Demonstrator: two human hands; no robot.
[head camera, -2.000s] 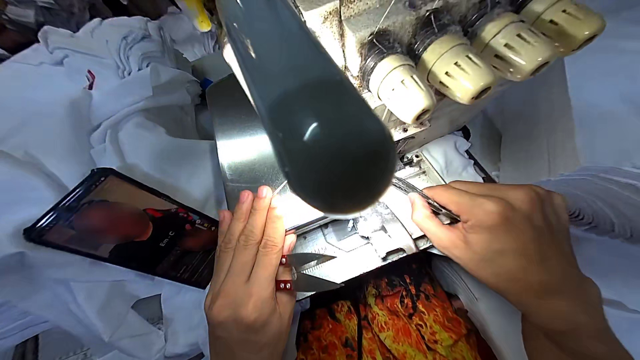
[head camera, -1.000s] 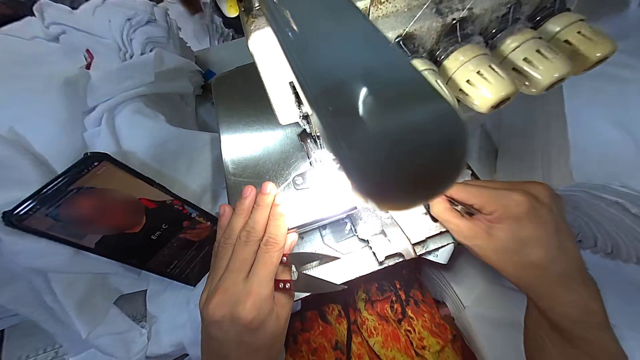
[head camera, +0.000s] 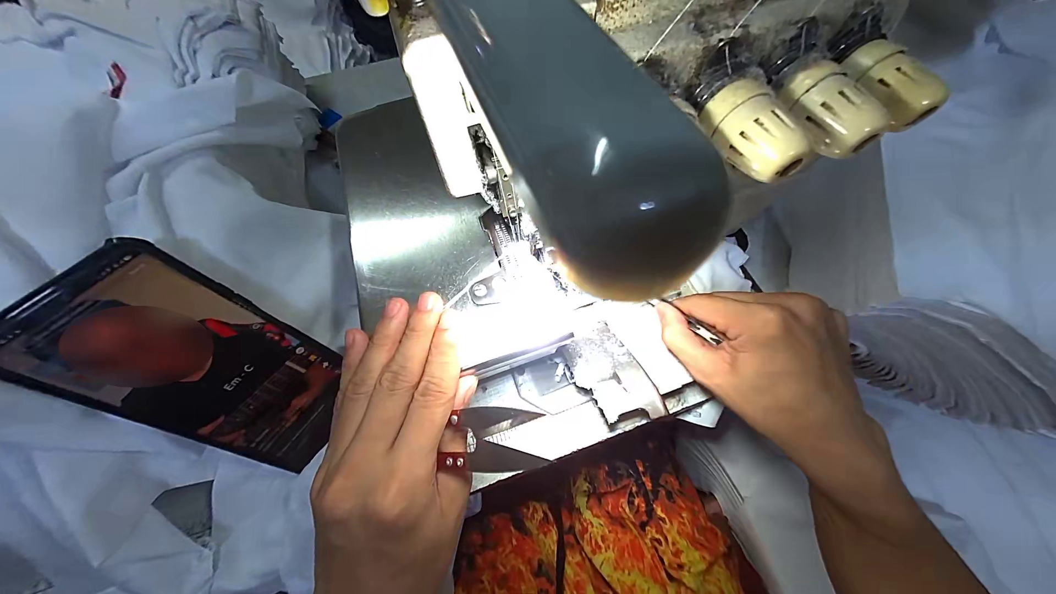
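An overlock-type sewing machine fills the middle, its metal side plate (head camera: 396, 223) at left and its needle area (head camera: 516, 239) under bright light. My left hand (head camera: 400, 412) lies palm down with fingertips at the plate's near edge, and a pair of thread snips (head camera: 495, 450) with red-trimmed handles is held beneath it, blades pointing right. My right hand (head camera: 767, 363) pinches slim metal tweezers (head camera: 701, 330) between thumb and fingers, right of the needle area. The tweezers' tips are hidden behind the dark lamp head (head camera: 619, 165) or lost in the glare.
A phone (head camera: 181, 355) showing a person on its screen lies on white cloth at left. White fabric (head camera: 66, 165) is heaped at left, and stacked cloth pieces (head camera: 949, 363) fan out at right. Cream thread tension knobs (head camera: 755, 132) stand at upper right. Flame-patterned cloth (head camera: 594, 528) lies below.
The lamp head sits farther right than two seconds ago, and more of the needle area shows. My right hand still grips the tweezers; my left hand stays beside the plate with the snips.
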